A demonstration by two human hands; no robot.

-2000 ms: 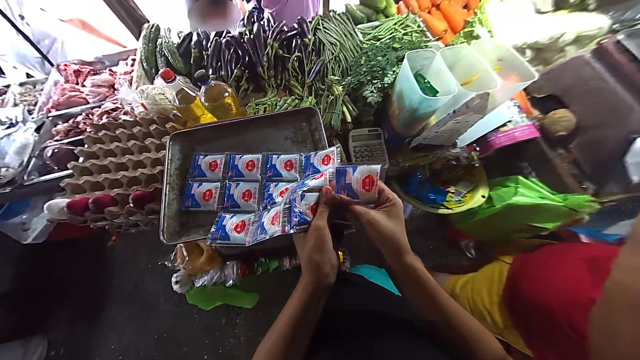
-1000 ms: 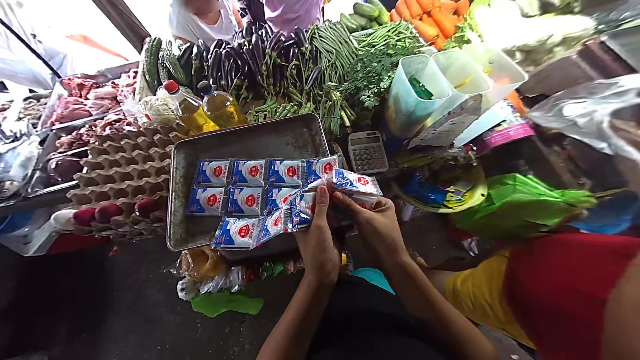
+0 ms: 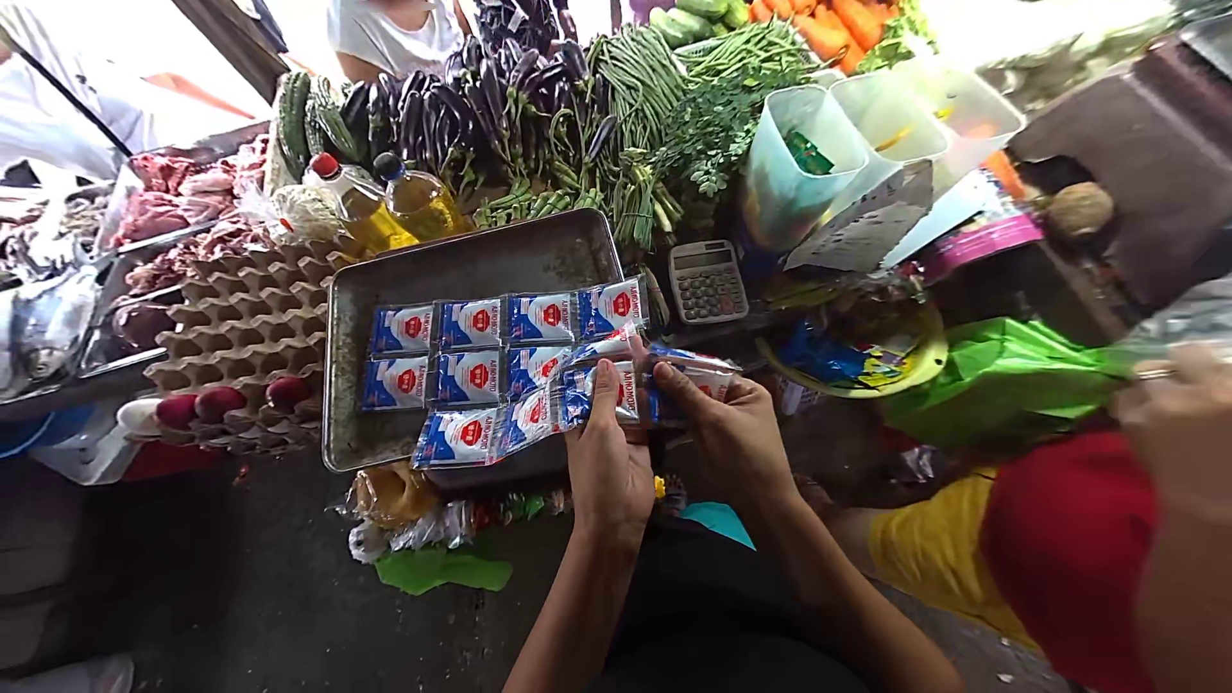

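Joined blue, white and red seasoning sachets point(image 3: 470, 377) lie in rows over a worn metal tray point(image 3: 423, 262). Their near row of sachets point(image 3: 466, 435) is lifted over the tray's front edge, and my left hand point(image 3: 612, 462) pinches it with the thumb on top. Close on its right, my right hand point(image 3: 731, 423) grips the right end of the same row between thumb and fingers, where the foil is folded and creased. Whether the sachets between my hands are torn apart, I cannot tell. A calculator point(image 3: 708, 281) lies just right of the tray.
Stacked egg trays point(image 3: 252, 318) and oil bottles point(image 3: 423, 202) border the metal tray. Behind are eggplants point(image 3: 433, 120) and long beans point(image 3: 643, 87). Plastic containers point(image 3: 804, 173), a yellow-rimmed basket point(image 3: 866, 390) and a green bag point(image 3: 1001, 380) stand right, beside another person's blurred hand point(image 3: 1179, 395).
The sachet at the row's right end, raised and facing up earlier, is now tilted and folded down in my right hand. Another person's hand has come in at the right.
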